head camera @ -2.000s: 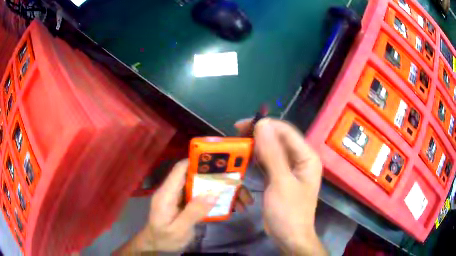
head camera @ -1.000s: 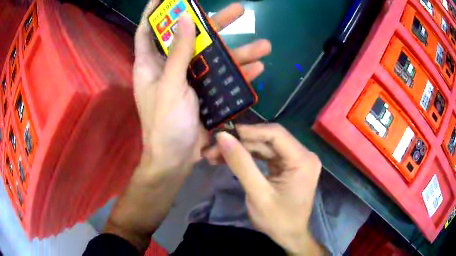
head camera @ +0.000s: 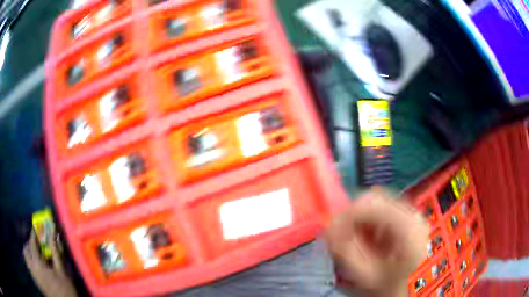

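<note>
A red-pink foam tray (head camera: 156,122) fills the middle, its pockets holding orange-backed phones; one near pocket holds only a white label sheet (head camera: 255,214). My left hand (head camera: 49,270) is small at the lower left edge, holding a keypad phone (head camera: 43,226) with a yellow screen. Another keypad phone (head camera: 376,139), yellow screen up, lies on the dark green bench right of the tray. My right hand (head camera: 377,246) is blurred and curled by the tray's near right corner, just below that phone's lower end; whether it touches or holds anything cannot be told.
A black mouse (head camera: 383,51) lies on a white sheet (head camera: 354,40) at the upper right. A monitor (head camera: 504,43) with a purple display stands at the right edge. A dark object (head camera: 442,125) lies near it. Stacked red trays (head camera: 499,185) with phones stand at the lower right.
The view has swung right, bringing the tray to the middle. My hands, earlier together at one phone, are now far apart. The phone stays in my left hand.
</note>
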